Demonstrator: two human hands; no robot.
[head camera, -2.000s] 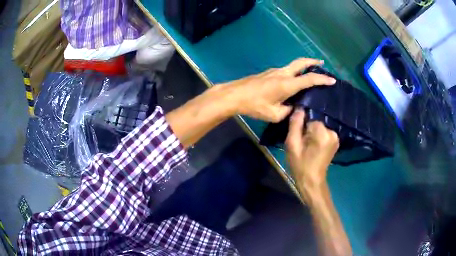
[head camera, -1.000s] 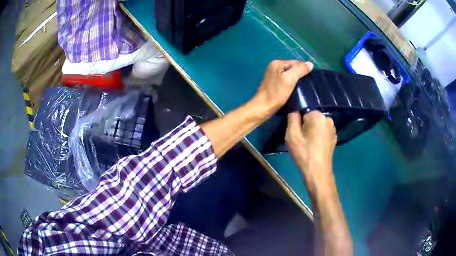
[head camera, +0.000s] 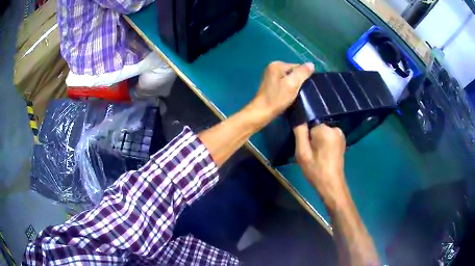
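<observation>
A glossy black blister tray (head camera: 349, 94) with ribbed outer walls stands on edge on the green bench, near its front edge. My left hand (head camera: 284, 85) grips the tray's upper left corner, with the thumb and fingers at its edge. My right hand (head camera: 323, 148) is closed on the tray's near edge, just below the ribbed wall. Its fingertips are partly hidden behind the edge. Black plastic also shows below, between my hands and the bench edge; I cannot tell if it is a second tray.
Another black tray stack (head camera: 205, 26) stands on the bench at the upper left. A blue-rimmed tray (head camera: 359, 48) holds a black looped item (head camera: 393, 56) on the far side. Black trays in a clear plastic bag (head camera: 86, 156) lie on the floor at left. A person in purple plaid (head camera: 96, 39) is beside the bench.
My left hand has drawn back from the tray's top to its upper left corner. The tray has tilted so more of its ribbed wall shows. My right hand keeps its hold. The view has shifted slightly.
</observation>
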